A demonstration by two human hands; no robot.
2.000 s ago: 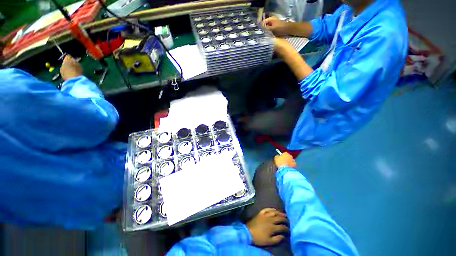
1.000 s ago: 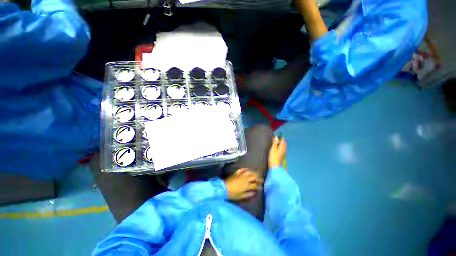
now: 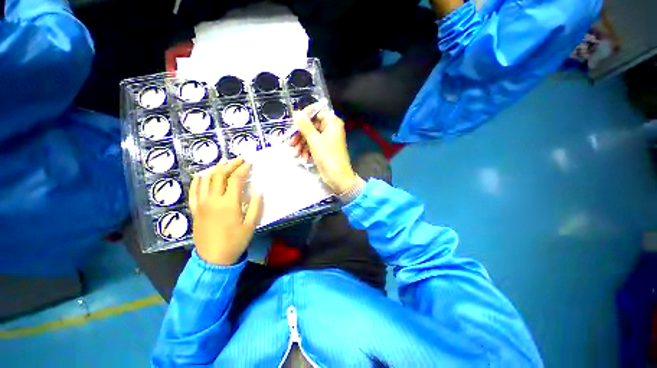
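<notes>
The clear blister tray [image 3: 148,236] rests on my lap, with rows of round parts. Most discs are silver-white with a dark mark, like the one at lower left [image 3: 173,226]; several at the far right are black, like this disc [image 3: 266,82]. A white paper sheet [image 3: 288,187] covers the near right part of the tray. My left hand [image 3: 221,208] lies on the sheet's left side, fingers spread, palm down. My right hand [image 3: 322,144] is over the sheet's far right part, its fingers closed on a thin pale pen-like tool [image 3: 306,115].
A second white sheet or stack [image 3: 248,44] lies past the tray's far edge, with a red tray or crate [image 3: 178,57] beside it. Blue-sleeved co-workers sit at left [image 3: 54,172] and far right [image 3: 497,65]. The floor is blue with a yellow line.
Both my hands have moved from my lap and right side up onto the tray and sheet. The view has tilted down and the bench has left the picture.
</notes>
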